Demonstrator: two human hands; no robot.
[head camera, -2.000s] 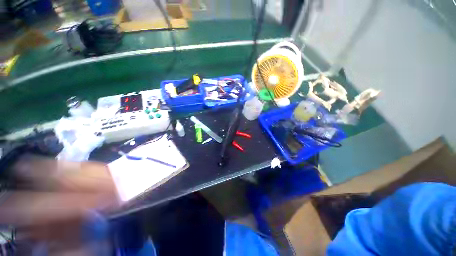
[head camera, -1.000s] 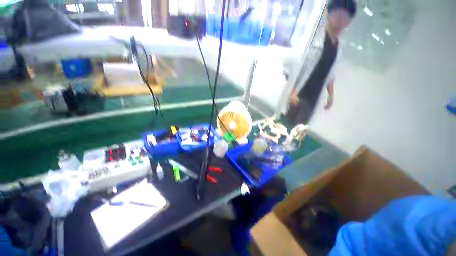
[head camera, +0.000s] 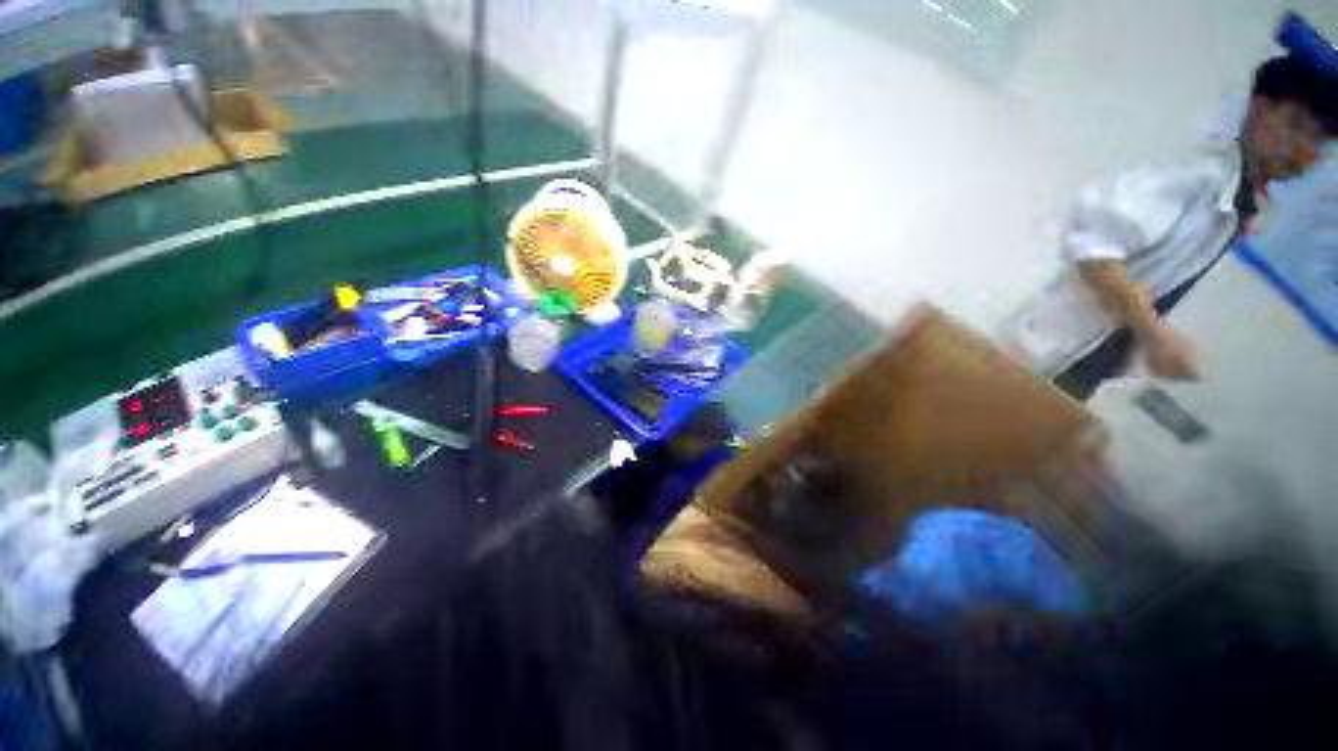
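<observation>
A blue sleeve (head camera: 976, 565) is at the open brown carton (head camera: 939, 426); no right hand can be made out there. My left hand is not visible. A large dark blurred mass (head camera: 822, 682) fills the lower foreground, and I cannot tell what it is or whether a hand holds it. On the black bench mat lie a white record sheet (head camera: 250, 602) with a dark pen (head camera: 279, 561) on it, a bright green tool (head camera: 390, 443) beside a flat grey strip (head camera: 414, 426), and a tool with two red handles (head camera: 518, 426).
The off-white tester (head camera: 184, 458) and crumpled white plastic (head camera: 37, 565) are at the left. Blue bins (head camera: 316, 363) stand at the bench's back; another blue bin (head camera: 646, 414) is at its right end. A yellow-grille fan (head camera: 565, 257) stands behind. A person (head camera: 1152, 257) is at the upper right.
The view has swung right, so the bench sits further left. The left hand blurred at lower left two seconds ago is gone. The dark mass now covers the foreground. The person appears further right.
</observation>
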